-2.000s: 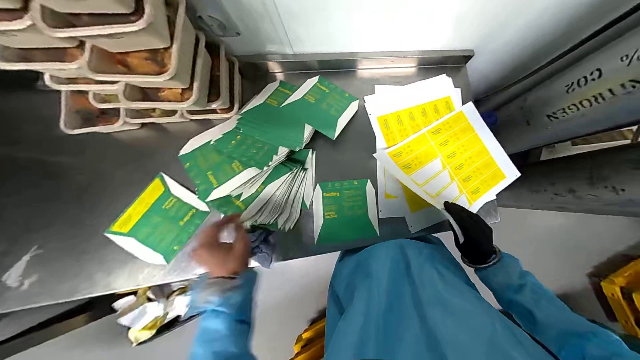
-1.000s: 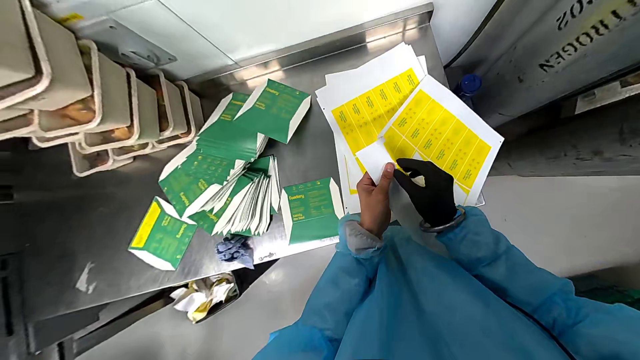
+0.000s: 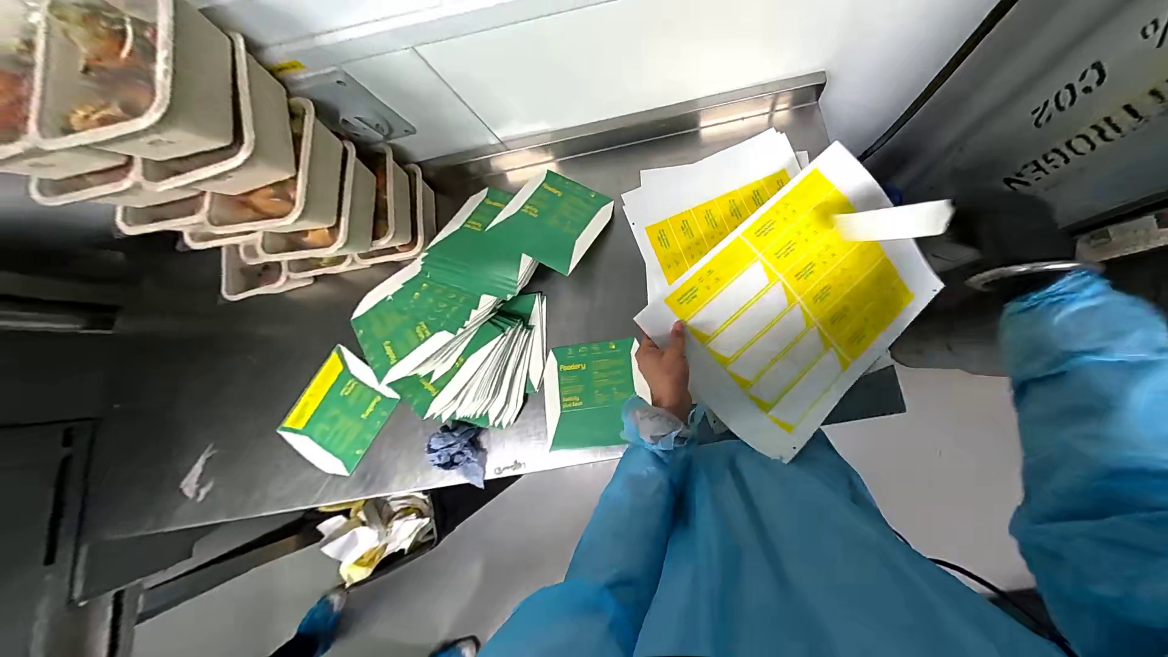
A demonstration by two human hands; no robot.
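Note:
My bare left hand (image 3: 666, 374) grips the lower left edge of a sheet of yellow labels (image 3: 785, 301), from which several labels are gone, leaving white backing. My right hand (image 3: 1013, 233), in a black glove and blurred, holds a label (image 3: 894, 221), its pale back showing, over the sheet's upper right. Beneath lies a stack of more label sheets (image 3: 712, 219). A green cardboard sleeve (image 3: 593, 392) lies flat just left of my left hand. Further left is a fanned pile of green sleeves (image 3: 493, 365). One sleeve (image 3: 338, 411) at the far left bears a yellow label.
Stacked trays of food (image 3: 319, 192) with clear film stand at the back left of the steel table (image 3: 246, 365). A crumpled blue cloth (image 3: 456, 449) lies at the front edge, above a bin of waste paper (image 3: 383, 534). A large grey cylinder (image 3: 1049, 119) stands at the right.
My right hand has moved right, away from my left hand, with a label in it. The label sheet is now lifted and tilted in my left hand. Earlier, both hands met at the sheet's lower left edge.

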